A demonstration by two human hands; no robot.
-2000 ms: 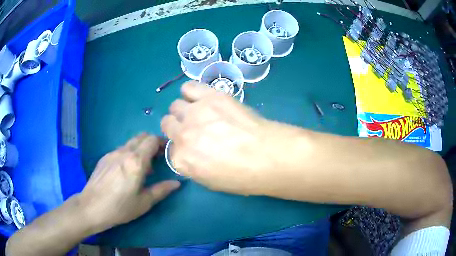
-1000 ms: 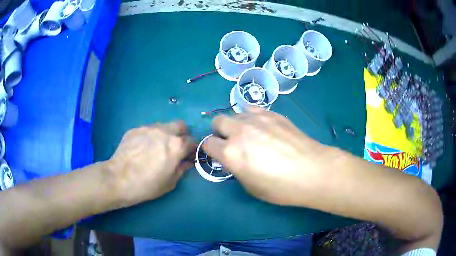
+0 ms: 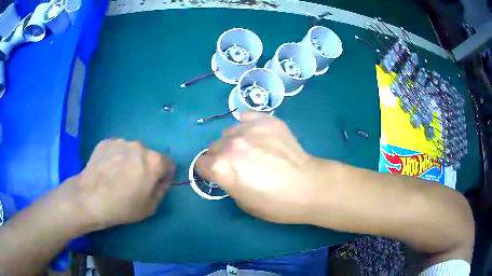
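Note:
A white fan housing (image 3: 200, 188) stands on the green bench (image 3: 302, 161) in front of me, its round opening facing up. My right hand (image 3: 256, 167) is over it with the fingers reaching into the opening and covers its right part. My left hand (image 3: 127, 180) is just left of the housing, fingers closed on the red lead wire (image 3: 180, 183) that runs out from the housing's left side. The wire's far end is hidden in my fingers. The motor inside cannot be made out.
Several white housings (image 3: 260, 91) stand beyond my right hand, two with leads trailing left. A blue bin (image 3: 40, 129) with housings is at left. At right, grey motors (image 3: 450, 118) lie on a yellow printed sheet (image 3: 385, 102). Small dark bits (image 3: 362, 133) lie on the bench.
Compared with a second ago, my left hand has moved left from the housing, and the red wire now shows stretched between them. My right hand stays at the housing. The camera view has shifted.

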